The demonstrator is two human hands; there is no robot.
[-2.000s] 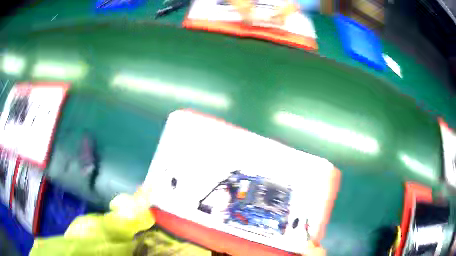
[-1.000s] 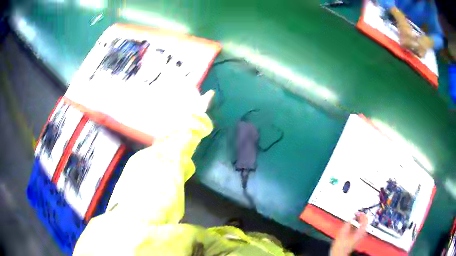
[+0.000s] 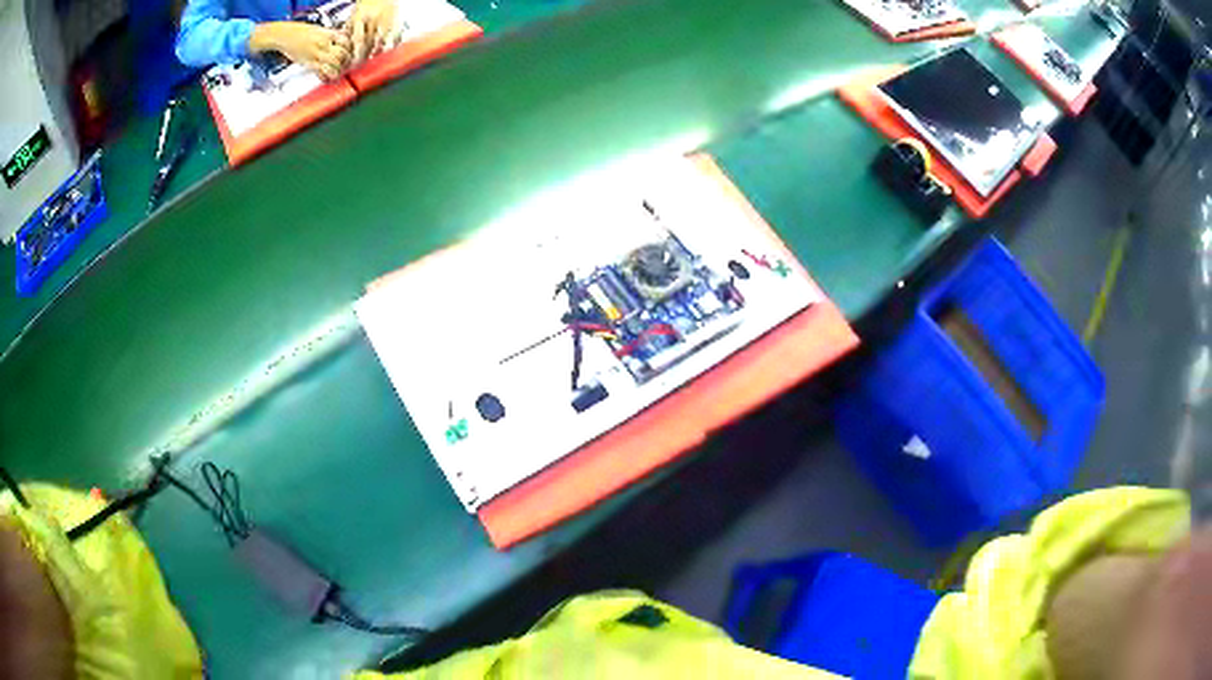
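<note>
An open-back display unit (image 3: 505,359) lies in front of me with its white panel up. Its blue mainboard (image 3: 665,312) has a round fan (image 3: 654,270), with red and black wires beside it. Orange-red foam (image 3: 665,445) lies under the unit. A power adapter (image 3: 283,571) lies on the green surface at lower left; its thin black cable runs to my left sleeve. My left hand (image 3: 27,611) is a blurred part at the bottom left edge, cut off. My right hand (image 3: 1136,618) is blurred and cut off at the bottom right. Fingers of both are hidden.
A blue crate (image 3: 984,399) stands below the line at right, another blue crate (image 3: 851,618) nearer me. A dark-screened unit (image 3: 964,113) lies on foam at upper right, with a black item (image 3: 910,170) beside it. Across the line, a person's hands (image 3: 326,47) work on a white unit.
The view has swung right and the unit now lies at the centre. My right hand, earlier at the unit's front edge, is now away at the lower right. My left arm has moved to the left edge.
</note>
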